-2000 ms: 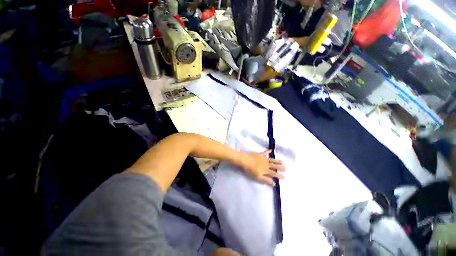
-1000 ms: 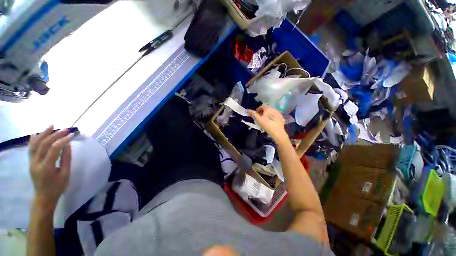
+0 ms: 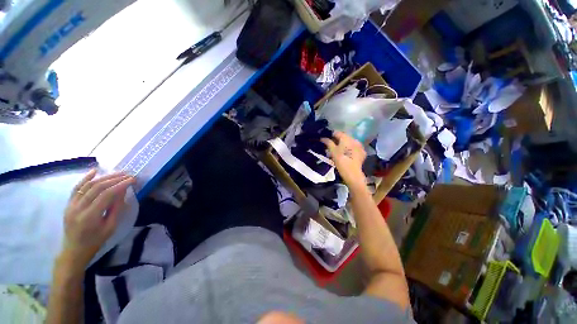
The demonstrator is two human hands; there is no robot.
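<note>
A light grey garment panel (image 3: 38,221) lies on the machine table at the left, with a dark strip (image 3: 47,168) along its upper edge. My left hand (image 3: 95,212) rests on the panel's right part, by the table's front edge, fingers bent and holding nothing. My right hand (image 3: 347,158) is over the scrap box (image 3: 288,183), its fingertips closed on a bunch of dark cloth strips (image 3: 311,137). A whitish strip (image 3: 297,166) hangs curved just below them. Whether the whitish strip is also held is unclear.
The sewing machine head (image 3: 54,38) is at upper left. Dark thread snips (image 3: 199,47) and a black object (image 3: 260,33) lie near the ruler-marked edge (image 3: 183,117). Striped panels (image 3: 136,272) lie at the lap. A brown carton (image 3: 452,237) is lower right.
My left hand has moved right across the panel towards the table edge. The whitish strip from my right fingertips now lies lower and longer, and a dark bunch shows at those fingertips.
</note>
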